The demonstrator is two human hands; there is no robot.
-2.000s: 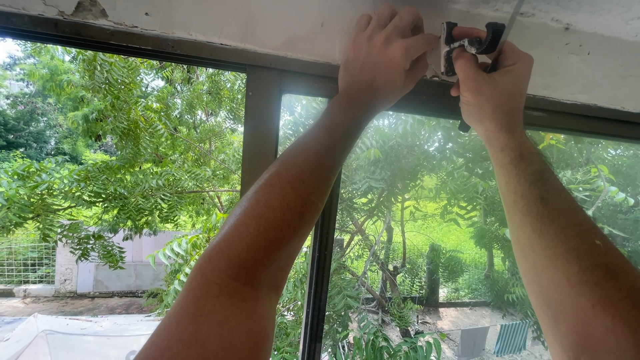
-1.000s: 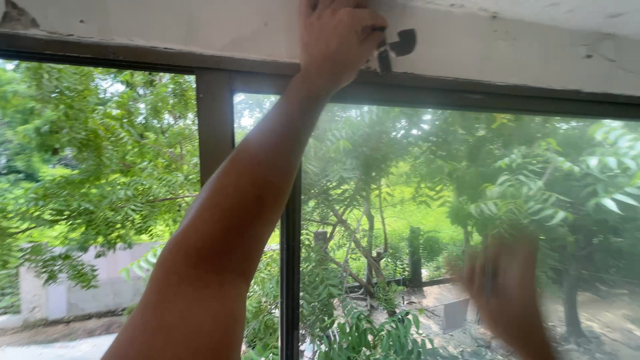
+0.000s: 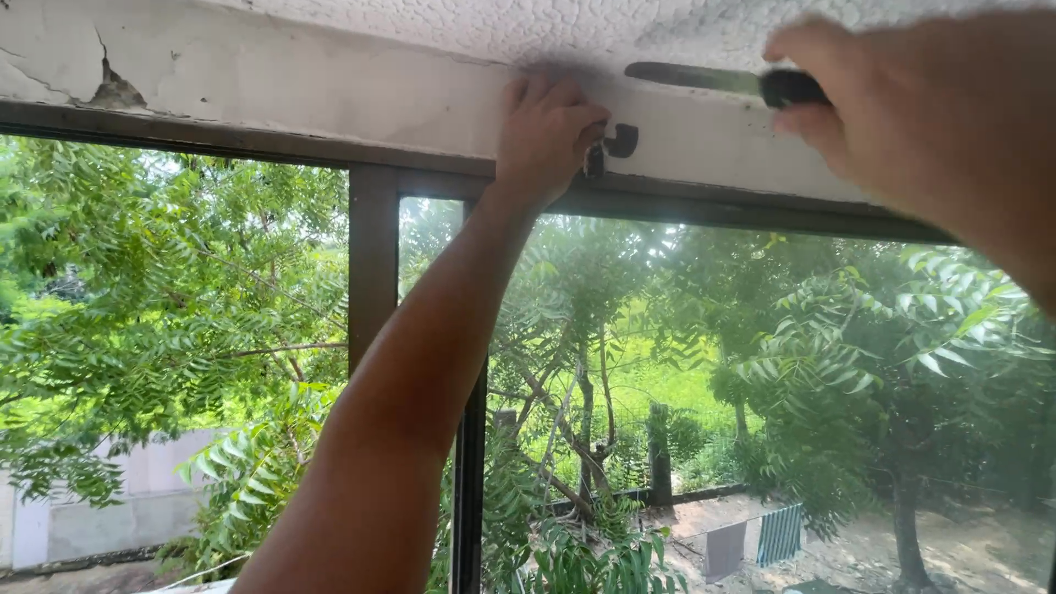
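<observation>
My left hand [image 3: 544, 136] is raised to the wall strip above the window, its fingers closed round a small bracket [image 3: 596, 157] with a dark curved hook [image 3: 623, 141]. Part of the bracket is hidden behind the fingers. At the upper right my right hand [image 3: 825, 91], blurred, grips the black handle [image 3: 788, 88] of a knife-like tool. Its blade [image 3: 689, 75] points left, just below the ceiling and apart from the bracket.
Below the bracket runs the dark window frame [image 3: 676, 191], with an upright post [image 3: 373, 264] left of my forearm. The wall strip has a chipped crack [image 3: 115, 87]. Trees, a low wall [image 3: 124, 516] and hanging cloths [image 3: 779, 535] are outside.
My right hand was at the bracket, then low and blurred before the window; now it is raised with the knife-like tool. My left hand stays up at the bracket.
</observation>
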